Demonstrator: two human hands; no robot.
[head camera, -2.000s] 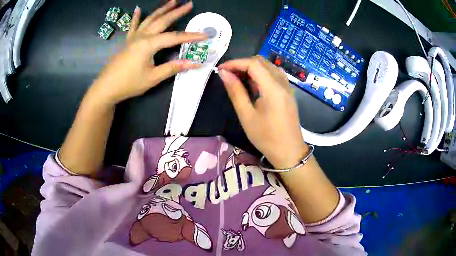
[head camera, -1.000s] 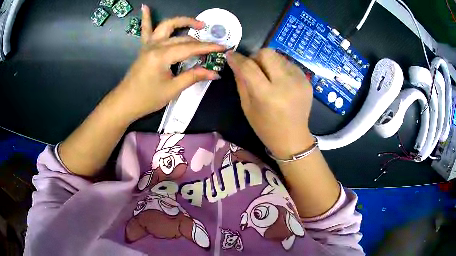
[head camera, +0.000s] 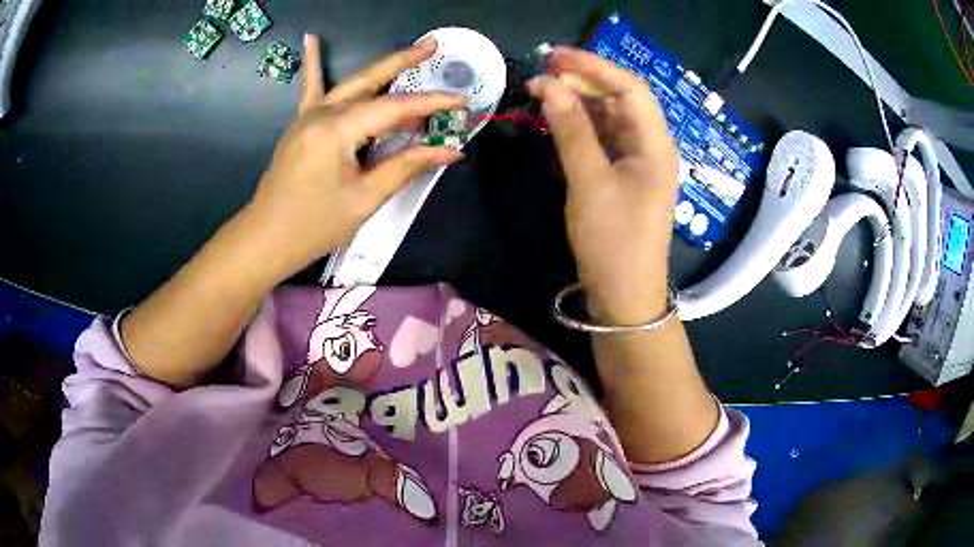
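Observation:
My left hand holds a small green circuit board between thumb and fingers, over a white housing half. The housing's round wide end points away from me, and its narrow tail reaches my shirt. Red wire runs from the board toward my right hand. My right hand is raised just right of the round end, thumb and fingertips close together. A small blurred piece shows at its fingertips; I cannot tell what it is.
Several loose green boards lie at upper left. A blue test board lies partly behind my right hand, with a white cable. Right of it are a curved white arm, a pile of white arms and a box with a lit screen.
My left hand has lifted the small board from the housing. My right hand has moved right and away from the board, and red wire now shows between them. The whole view has shifted slightly.

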